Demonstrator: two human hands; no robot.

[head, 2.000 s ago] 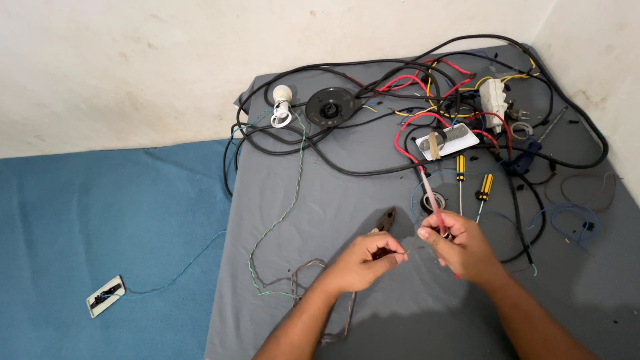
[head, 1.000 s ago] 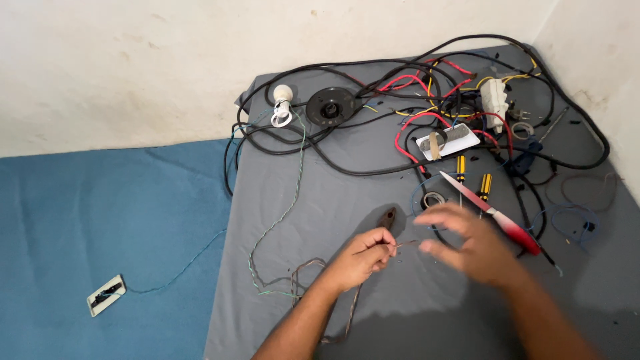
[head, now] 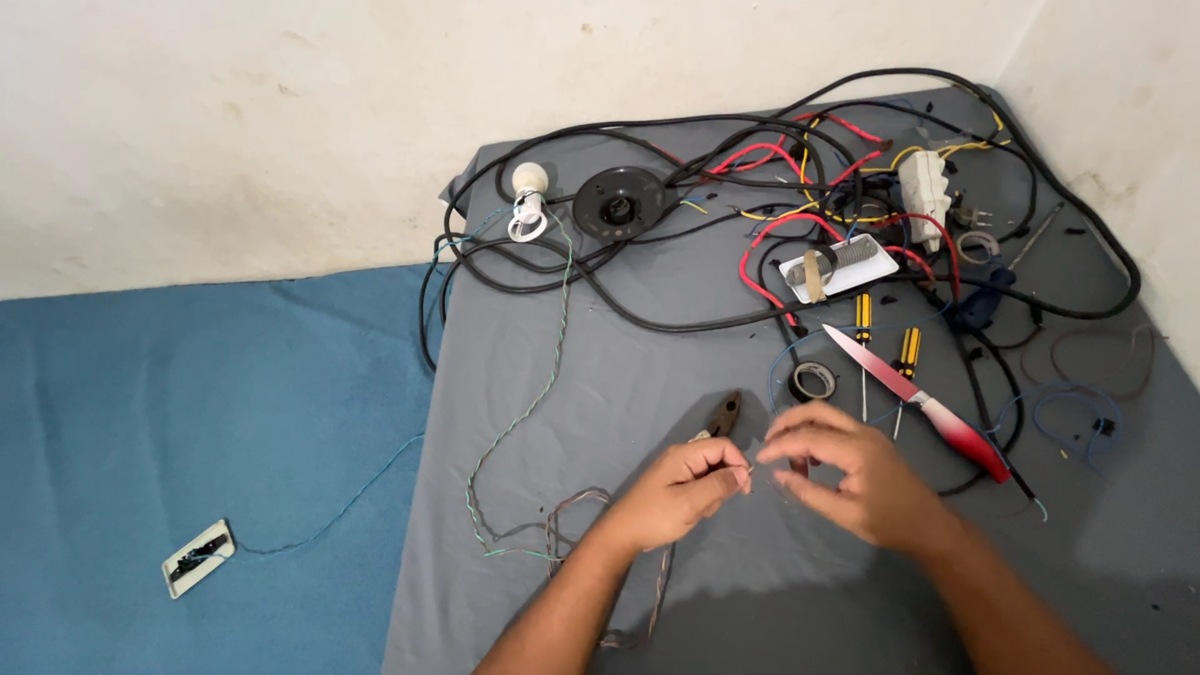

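Note:
My left hand (head: pixel 692 489) pinches the end of a thin wire between thumb and fingertips; a short tip pokes out toward the right. Just beside it, my right hand (head: pixel 848 469) has its fingers spread and holds nothing. A brownish twisted wire (head: pixel 662 586) trails below my left hand toward a green-and-white twisted wire (head: pixel 558 352), which runs up to a white bulb in its holder (head: pixel 530 192). Pliers (head: pixel 724 414) lie partly hidden behind my left hand. Beyond my right hand rests a red-and-white knife (head: pixel 923 401), its blade pointing up and left.
Black electrical tape (head: pixel 813 382), yellow-and-black screwdrivers (head: pixel 863 319), a black round fitting (head: pixel 619 204), a white tray with a metal coil (head: pixel 867 272) and a white plug block (head: pixel 925 199) lie among tangled black cables (head: pixel 689 328). A switch plate (head: pixel 199 560) sits on the blue surface at left.
Two seconds ago my right hand held the knife upright; it now lies on the grey cloth at the right. My right hand has come back near my left, which keeps its pinch.

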